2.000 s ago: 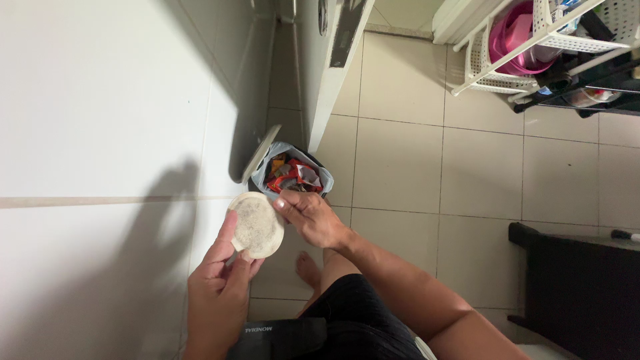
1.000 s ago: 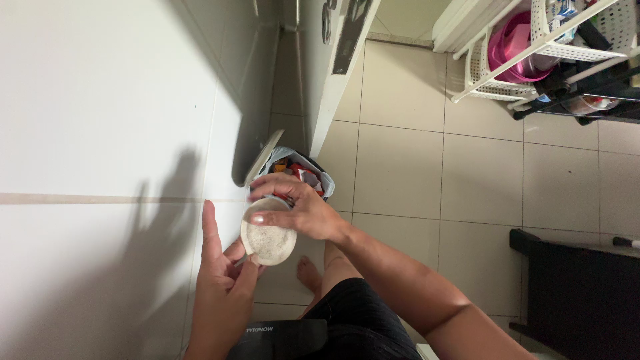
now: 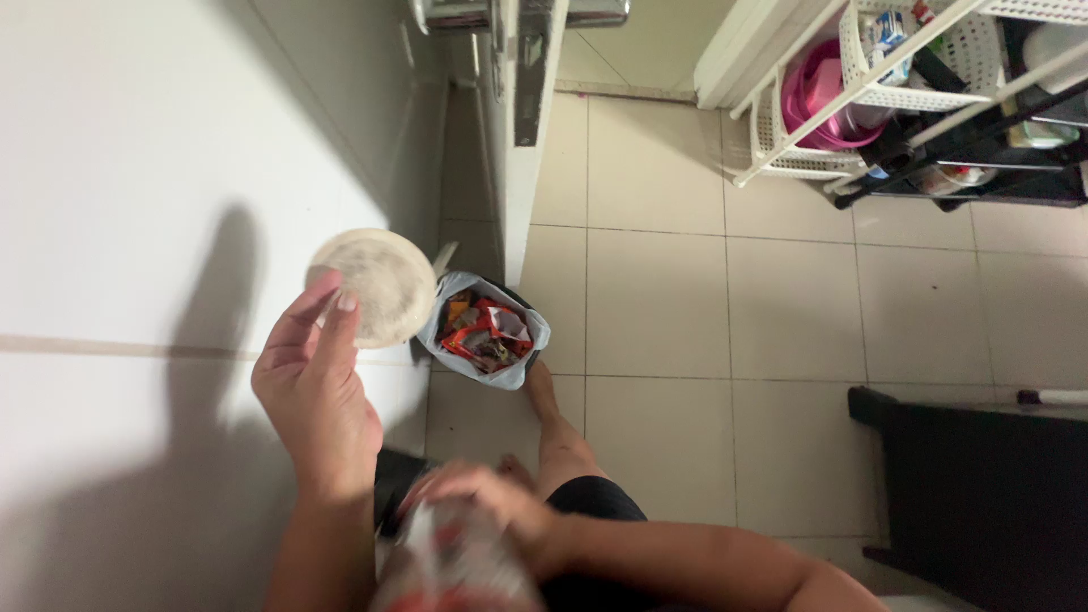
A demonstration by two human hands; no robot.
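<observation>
Between thumb and fingers my left hand (image 3: 319, 374) pinches the edge of a round, flat, off-white disc (image 3: 382, 289) with a greyish middle. The disc is held up in front of the white wall, just left of a lined waste bin (image 3: 501, 376) full of red and orange wrappers. Lower down, my right hand (image 3: 484, 501) is blurred and lies behind or beside a clear container (image 3: 455, 561) with red markings at the bottom edge. Whether that hand grips the container cannot be told.
An open door (image 3: 515, 187) with a metal handle stands behind the bin. White perforated baskets (image 3: 922, 95) on a rack, a pink tub (image 3: 790, 93) and other items are at the upper right. A black piece of furniture (image 3: 977, 484) stands at the lower right on the tiled floor.
My right hand has left the disc and moved down towards my body. My left hand has raised the disc up and to the left. A clear container has come into view at the bottom.
</observation>
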